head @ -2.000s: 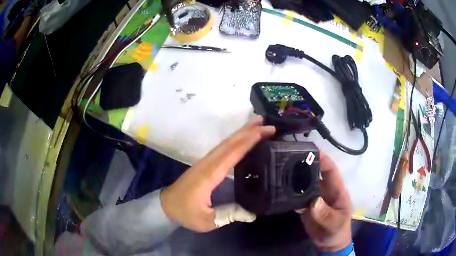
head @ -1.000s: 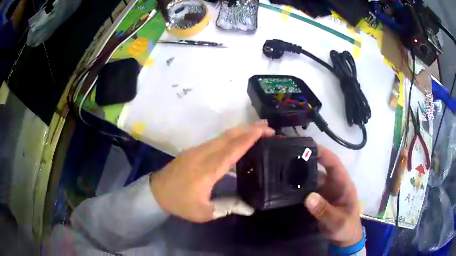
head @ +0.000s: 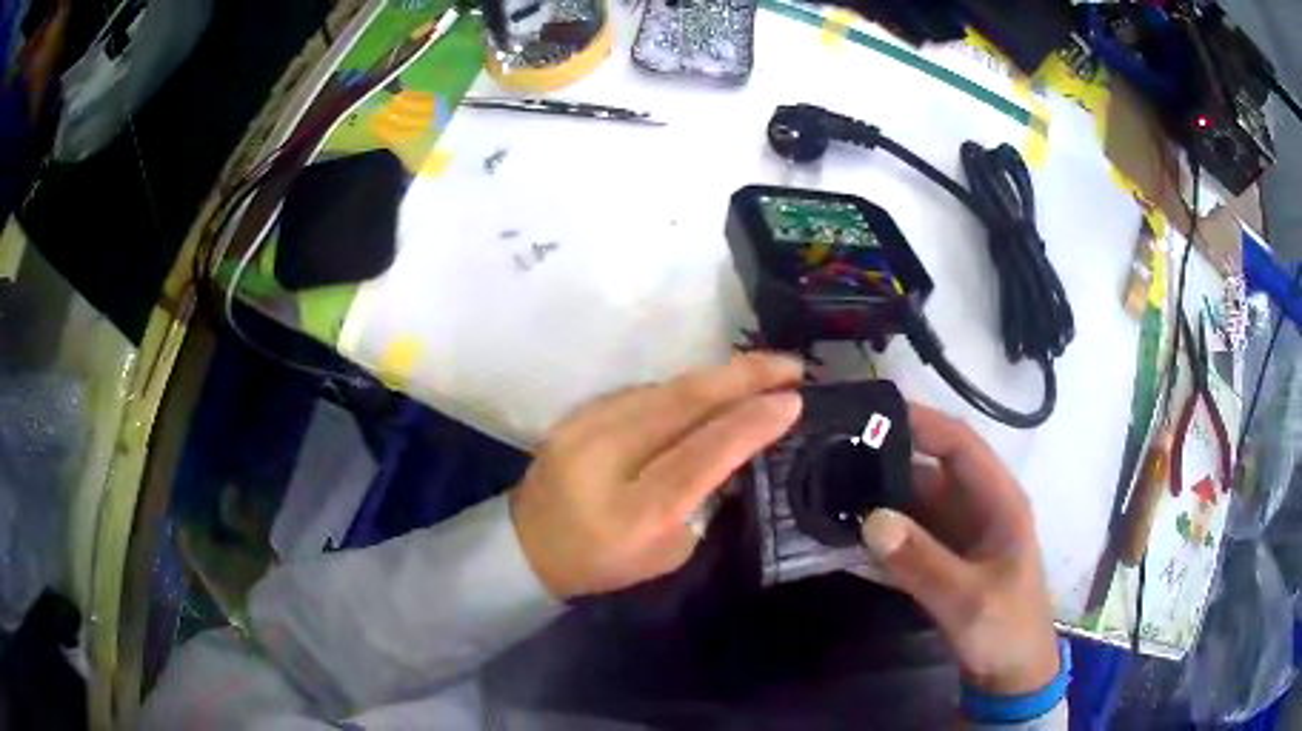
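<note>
The black socket-side housing (head: 833,479), with a small white-red label and a round recess, is held above the bench's near edge. My right hand (head: 957,543) grips its right side, thumb on the face. My left hand (head: 664,479) lies flat against its left side, fingers pointing at its upper edge. Just beyond it, the other black housing half (head: 828,271) lies open on the white sheet, with a green circuit board (head: 817,222) and coloured wires inside. The black power cord (head: 1011,257) runs from it in a tied coil to a round plug (head: 795,133).
A tape roll (head: 548,46), a clear screw tray (head: 694,37) and tweezers (head: 564,110) lie at the back. Small screws (head: 533,253) are on the sheet. A black square piece (head: 343,219) lies left. Red-handled pliers (head: 1201,429) and a wooden-handled screwdriver (head: 1147,500) lie right.
My left hand has moved right and its fingers now cover more of the held housing's left side. The held housing is turned so less of its left side shows.
</note>
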